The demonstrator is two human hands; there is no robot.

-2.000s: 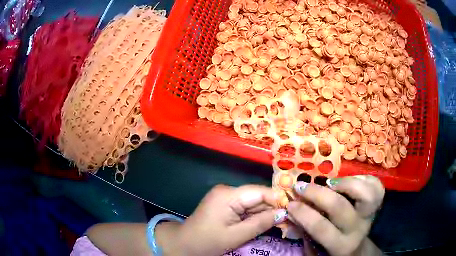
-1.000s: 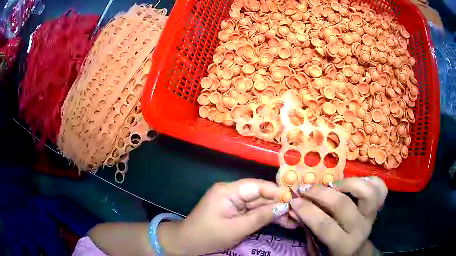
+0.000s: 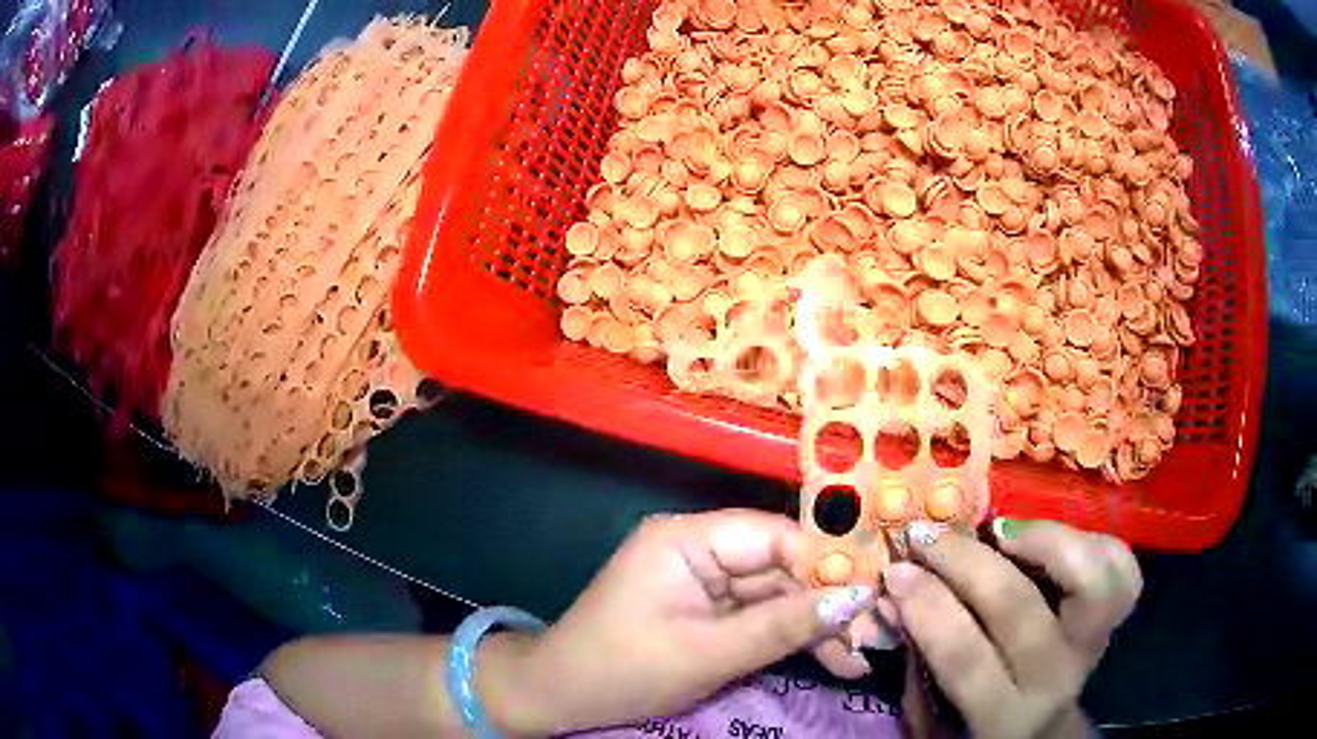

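An orange moulded sheet (image 3: pixel 897 417) hangs over the near rim of the red basket (image 3: pixel 578 412), its far part over the loose parts. Its upper rows are empty holes; a few round domes remain in the rows near my hands, with one empty hole at the left. My left hand (image 3: pixel 722 599) pinches the sheet's lower left edge between thumb and fingers. My right hand (image 3: pixel 1004 614) is at the sheet's lower right, fingertips on its edge. A tool in my right hand cannot be made out. Many round orange parts (image 3: pixel 896 188) lie in the basket.
A heap of pale orange flash (image 3: pixel 296 274) lies left of the basket, and a red flash pile (image 3: pixel 152 217) lies farther left. Clear plastic (image 3: pixel 1285 188) is at the right edge, more (image 3: pixel 51 51) at the upper left. A white line crosses the dark bench.
The left dome in the row above my fingertips is gone, leaving an empty hole. Both hands have shifted slightly right and are still at the sheet.
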